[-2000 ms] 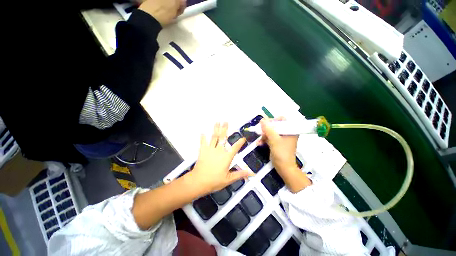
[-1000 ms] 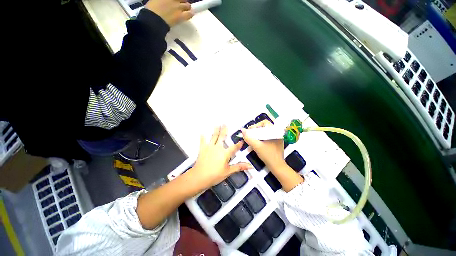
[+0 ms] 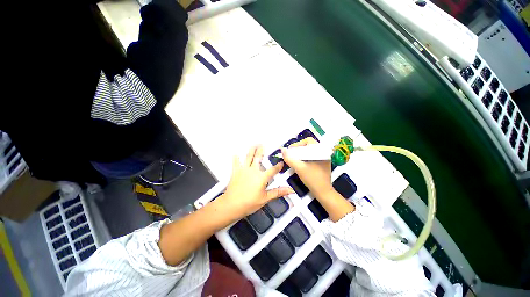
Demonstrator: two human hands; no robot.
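A white tray (image 3: 254, 254) with several black housings (image 3: 281, 248) in its pockets lies on the bench. My right hand (image 3: 311, 173) holds a white pen-like syringe (image 3: 310, 152) with a green and yellow wrap and a pale yellow hose (image 3: 430, 194). The syringe tip is at a black housing (image 3: 276, 157) at the tray's far end. My left hand (image 3: 247, 183) lies over the tray, fingers spread, its thumb and forefinger around the pocket beside the right hand. What is under the left palm is hidden.
Two dark strips (image 3: 215, 54) and a green tag (image 3: 317, 127) lie on the white sheet (image 3: 255, 98). A green conveyor (image 3: 372, 75) runs on the right, with a filled tray (image 3: 494, 104) beyond. A person in black (image 3: 157, 52) is at the left. Another filled tray (image 3: 70, 232) stands lower left.
Since two seconds ago, the syringe and my right hand have moved left to a nearer housing, and the hose loop has shifted left. The other person's hand has moved up, mostly out of view.
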